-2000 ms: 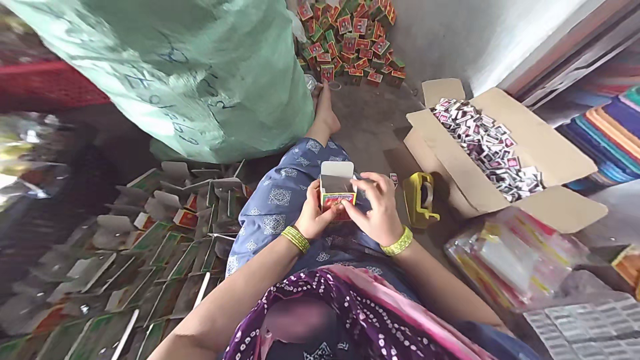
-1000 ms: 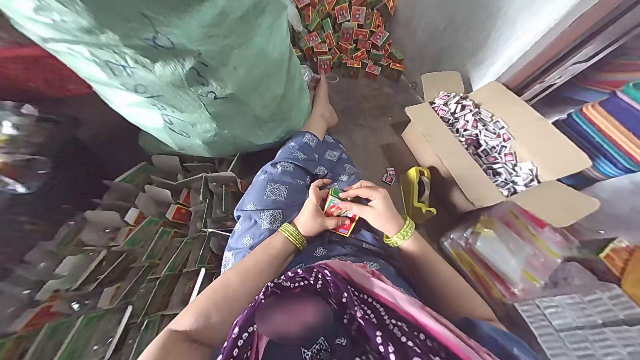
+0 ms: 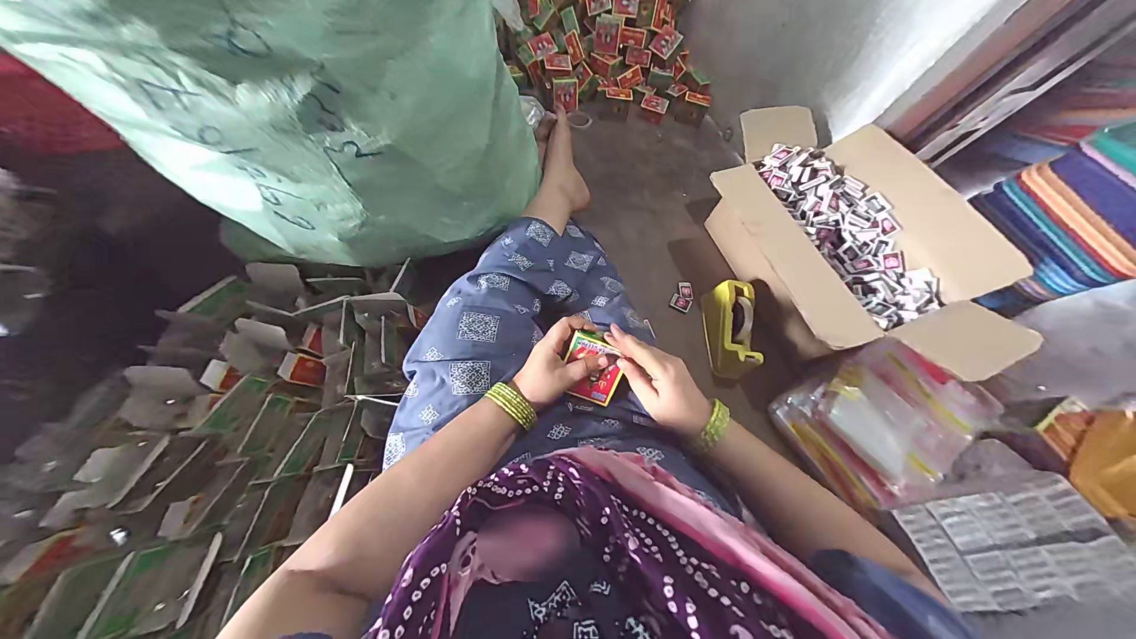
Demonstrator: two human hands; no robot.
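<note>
A small red, yellow and green printed carton lies over my lap, its front face turned up and its top flap folded down. My left hand grips its left side, with the thumb across the front. At the carton's upper right corner, my right hand touches the edge with its fingertips; whether it also grips the carton cannot be told. Just right of my knee stands a yellow tape dispenser. Small matchbox-like packets lie on the floor beside it.
An open cardboard box holds many small packets. Open cartons crowd the left floor. A green sack stands ahead, beside piled cartons. Plastic bags, wrapped packs and folded cloths are on the right.
Two seconds ago the carton's white flap stood up with its top open; now the top is folded down. My right hand has shifted to its upper right corner. Small packets on the floor have come into view.
</note>
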